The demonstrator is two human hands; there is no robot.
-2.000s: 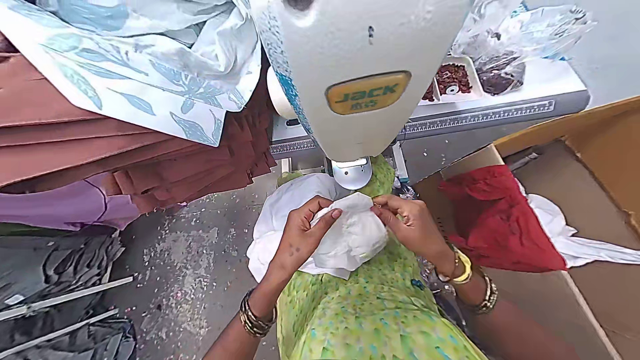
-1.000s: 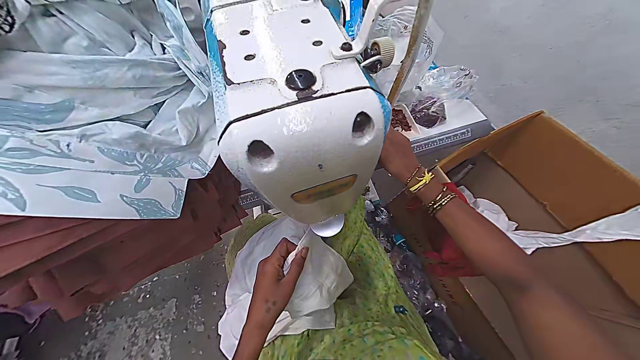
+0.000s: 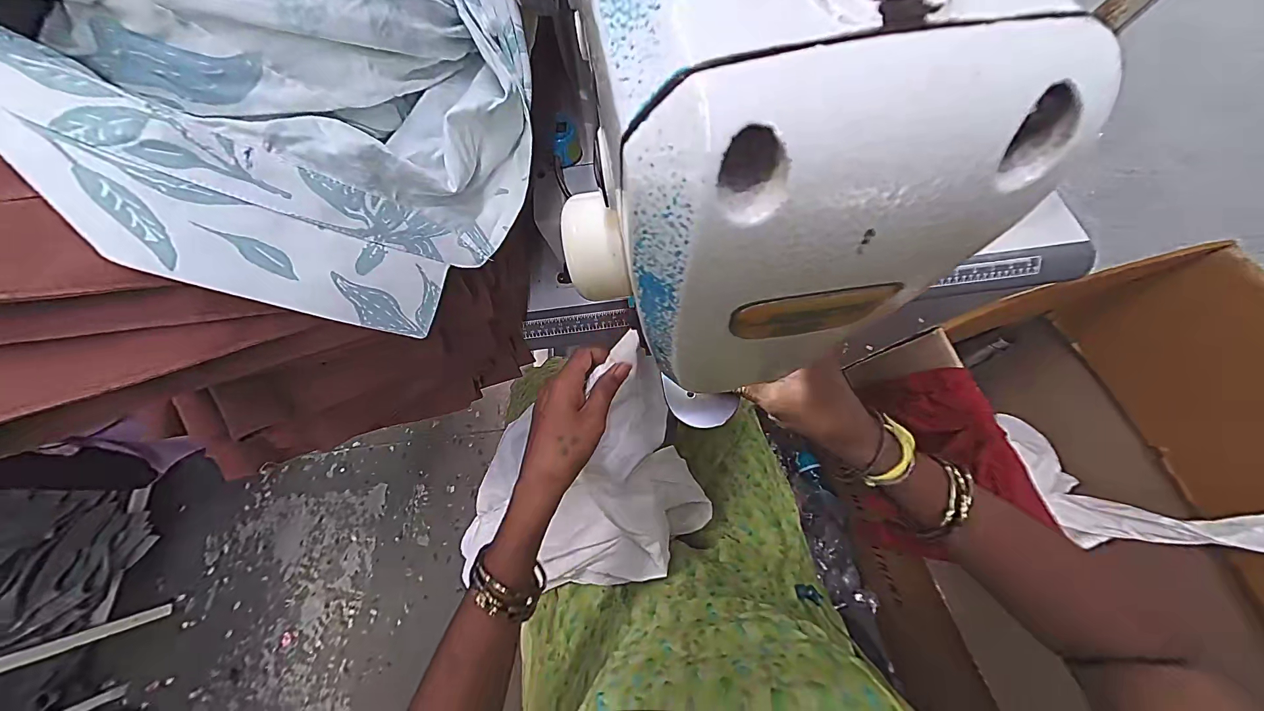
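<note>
My left hand [image 3: 578, 415] pinches a folded edge of a white cloth [image 3: 602, 513] between thumb and fingers. The rest of the cloth hangs down over the green patterned garment on my lap [image 3: 691, 632]. Just right of that hand is the white sewing machine head [image 3: 849, 197], with a pale round knob [image 3: 592, 247] on its left side. My right hand [image 3: 810, 400] is at the lower right of the machine head, its fingertips hidden behind it, so whether it holds anything does not show.
Left of the machine lie stacked brown fabric pieces [image 3: 247, 385] with a white leaf-print cloth [image 3: 375, 237] over them. An open cardboard box [image 3: 1165, 395] on the right has red fabric [image 3: 958, 425] and a white strip [image 3: 1066, 494] at it. Grey cloth [image 3: 59, 563] lies at the lower left.
Two seconds ago both hands held the white cloth in front of the machine; my right hand has since left it and moved beside the machine head. The view has shifted closer to the machine.
</note>
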